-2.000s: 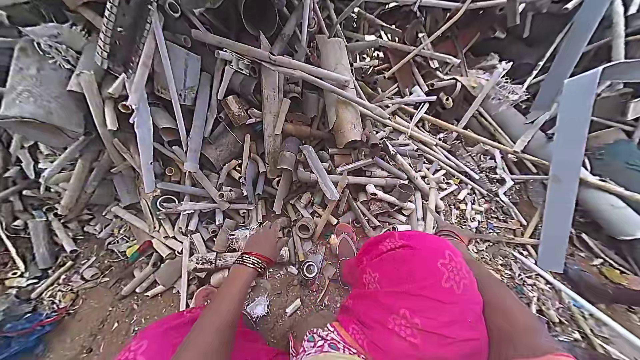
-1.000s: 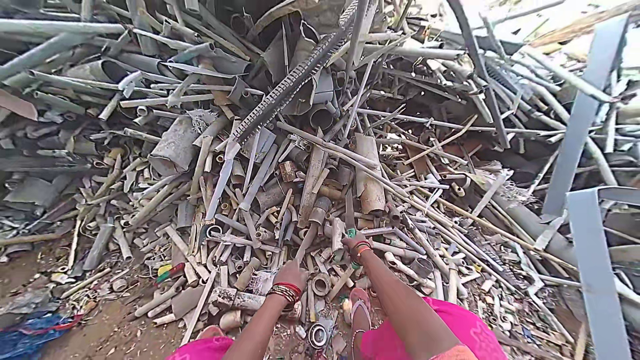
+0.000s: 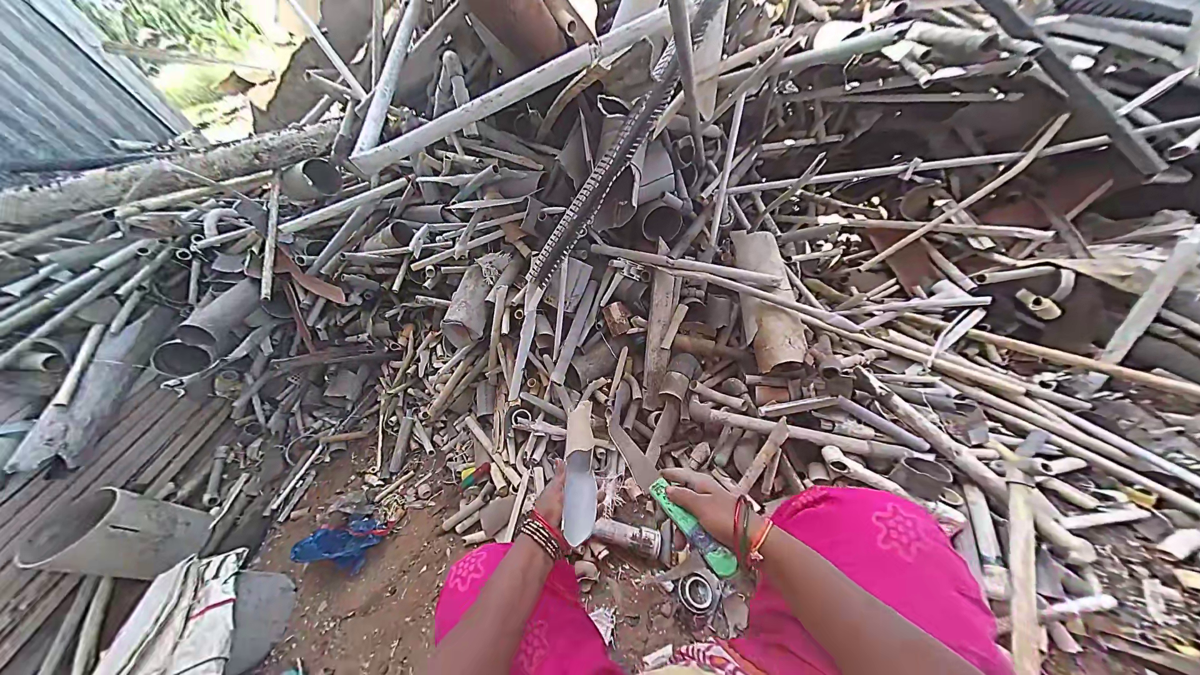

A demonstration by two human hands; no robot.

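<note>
My left hand (image 3: 553, 499) grips a split piece of grey plastic pipe (image 3: 580, 478), held upright between my knees with its pale inner side showing. Just to its right, my right hand (image 3: 705, 506) is closed around the green handle of a hand tool (image 3: 694, 530) with a flat, rusty metal blade that points up and left. The blade is close to the pipe piece, with a gap between them. Beneath both hands lie short pipe offcuts (image 3: 628, 536) and a round metal-rimmed part (image 3: 698, 592) on the dirt.
A high heap of scrap pipes (image 3: 769, 300) rises in front and to both sides. A wide pipe section (image 3: 117, 532) and a folded white sack (image 3: 173, 619) lie at left, near a blue plastic bag (image 3: 337, 542). Corrugated sheeting (image 3: 84, 84) stands at the upper left.
My left hand now holds a split pipe piece. The green-handled tool in my right hand has come into plain sight and is lower, nearer my knees. The view has swung left.
</note>
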